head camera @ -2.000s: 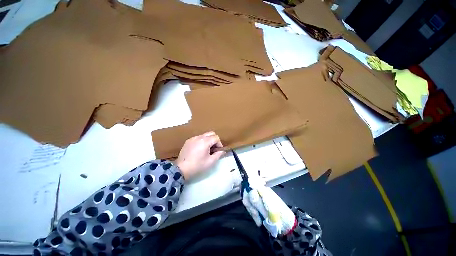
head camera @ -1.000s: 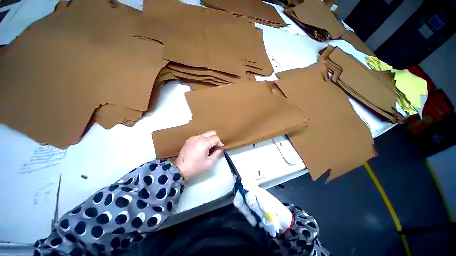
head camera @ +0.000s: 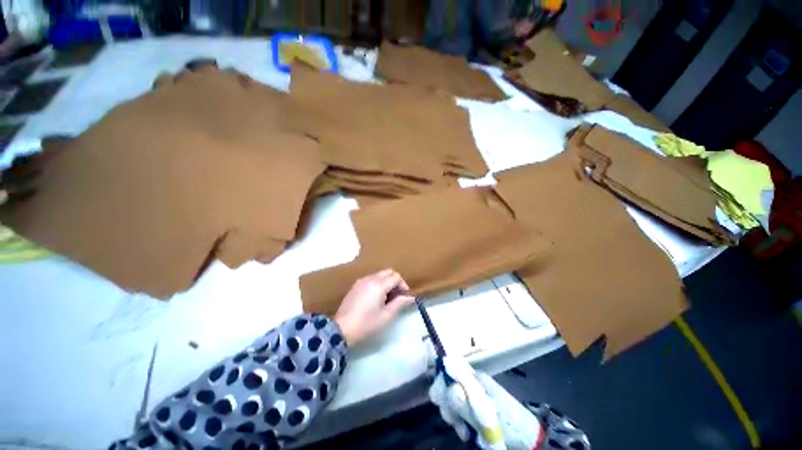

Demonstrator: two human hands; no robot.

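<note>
A flat tan-brown cut panel [head camera: 440, 233] lies near the table's front edge, with a crease along its near side. My bare left hand [head camera: 374, 306] holds its near edge, fingers curled on it. My right hand [head camera: 470, 400], in a white knit glove with a red cuff, holds scissors [head camera: 427, 325]. The dark narrow blades point up and left to the panel edge beside my left fingertips. Whether the blades touch the panel is hard to tell. The glove hides most of the handles.
Brown panel stacks [head camera: 189, 171] lie left and at the centre back. Another notched panel [head camera: 607, 264] overhangs the right front edge. Yellow pieces [head camera: 740, 180] lie far right, a blue-rimmed tray [head camera: 303, 54] at the far side. A person [head camera: 479, 26] is beyond the table.
The view has tilted up, showing more of the far side. My left hand keeps its hold on the panel edge, and the scissors stay close beside it.
</note>
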